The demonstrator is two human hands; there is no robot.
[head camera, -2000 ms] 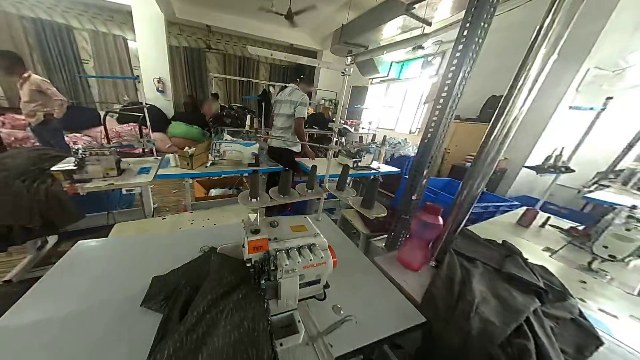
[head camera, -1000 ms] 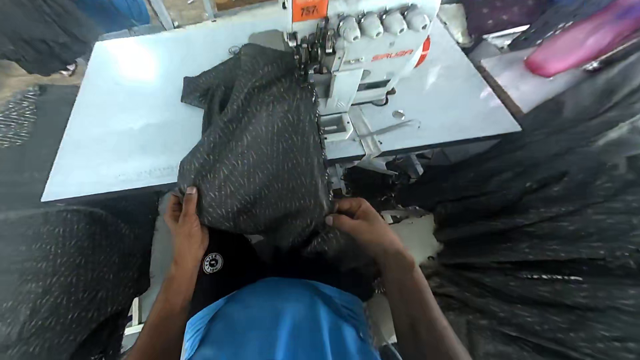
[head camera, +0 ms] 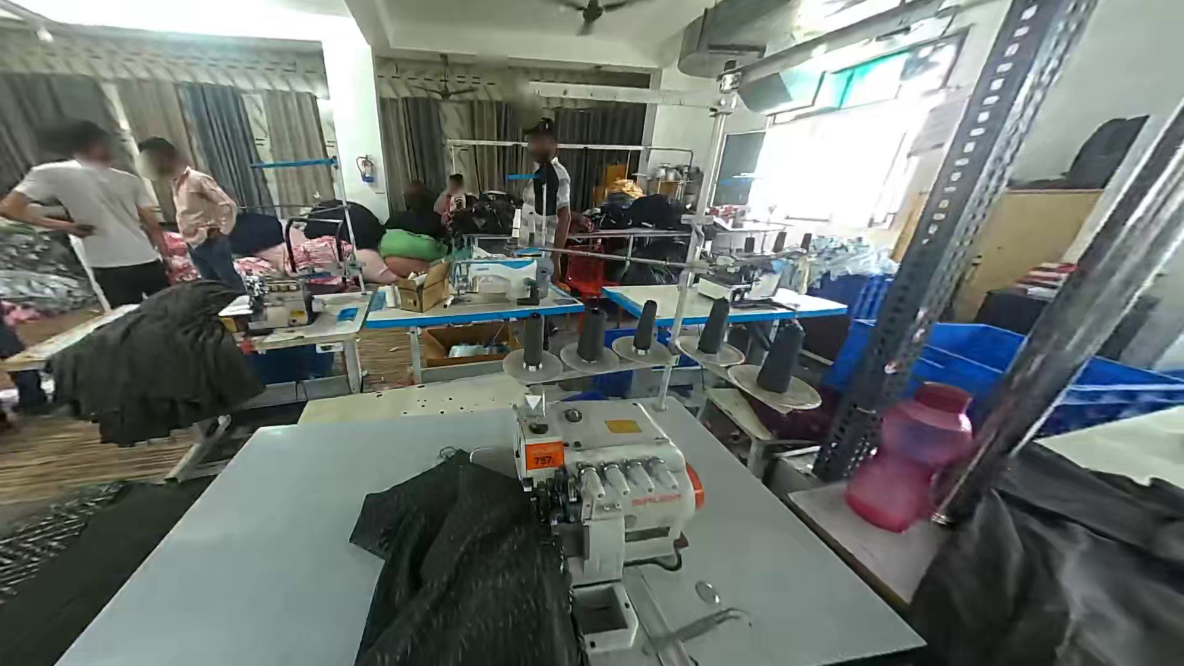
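Note:
Neither of my hands shows in this view. A white overlock sewing machine [head camera: 629,490] stands on a pale sewing table [head camera: 277,518]. Dark patterned fabric [head camera: 472,564] lies to the left of the machine, against its needle area, and runs out of the bottom of the view. Behind the machine, several cones of dark thread [head camera: 593,335] stand on round holders of a thread stand [head camera: 684,305].
A pink plastic bottle [head camera: 911,458] stands on a small ledge at the right, beside metal posts [head camera: 953,231]. Dark cloth [head camera: 1054,555] hangs at lower right, more fabric [head camera: 153,361] at left. Blue crates [head camera: 1091,370], other sewing tables and several people are farther back.
The view has tilted up from the fabric to the room. My two hands, on the fabric's lower edge a second ago, are out of view.

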